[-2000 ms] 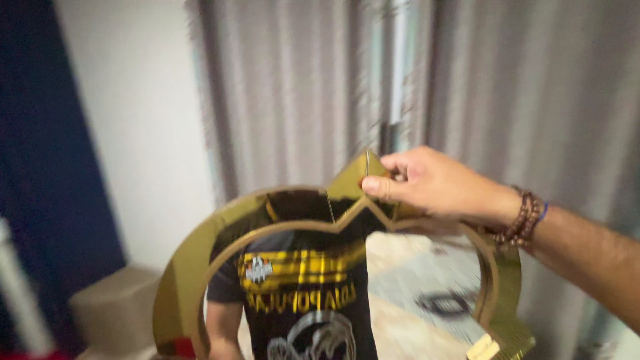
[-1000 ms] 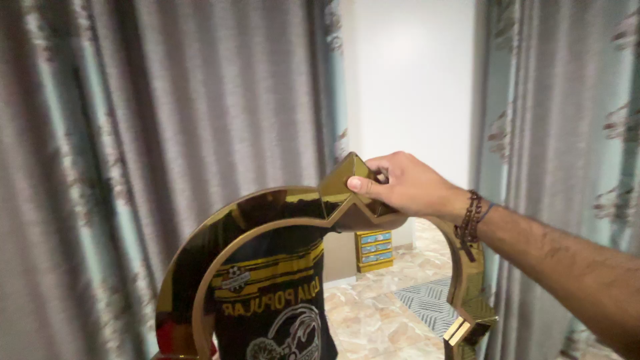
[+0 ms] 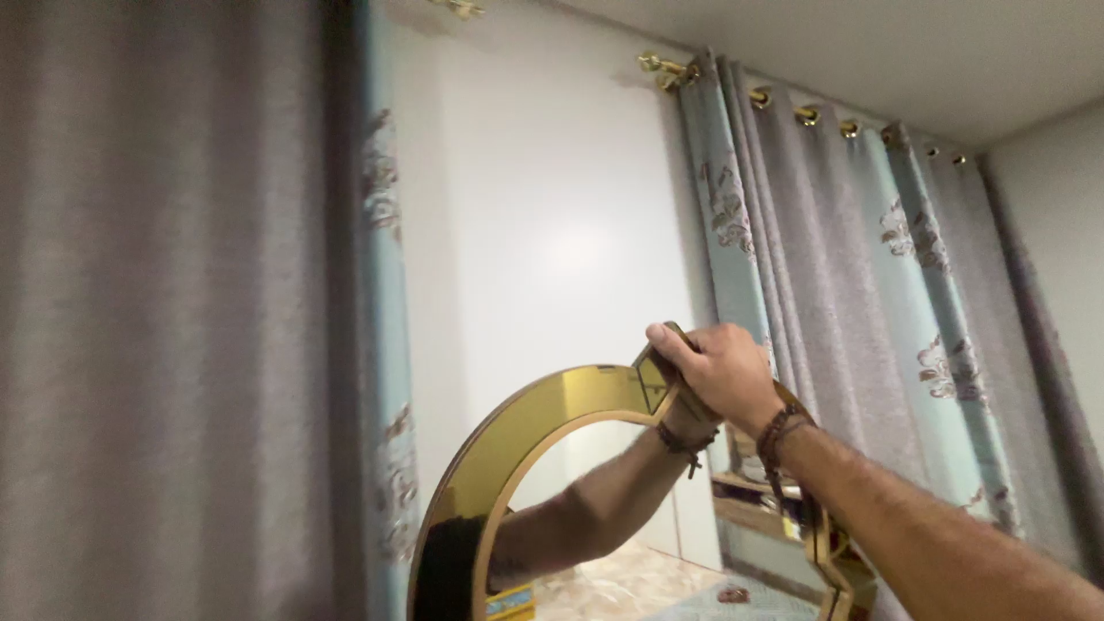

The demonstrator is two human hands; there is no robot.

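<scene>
A round wall mirror with a wide gold mirrored frame (image 3: 517,431) fills the lower middle of the head view, its bottom cut off by the image edge. My right hand (image 3: 724,366) grips the pointed ornament at the top of the frame, thumb over its front. A beaded bracelet is on the right wrist. The glass reflects my forearm, a light patterned floor, a small yellow and blue item and wooden shelves. My left hand is out of view.
Grey curtains (image 3: 172,302) hang close at the left. More grey and light blue curtains (image 3: 819,241) hang at the right from a gold rod (image 3: 806,115) with rings. A white wall panel (image 3: 561,224) stands between them, under the ceiling.
The view has swung right and up, now showing the curtain rod and ceiling. The mirror is still in my right hand; its reflection has changed from a dark printed shirt to my forearm and the room.
</scene>
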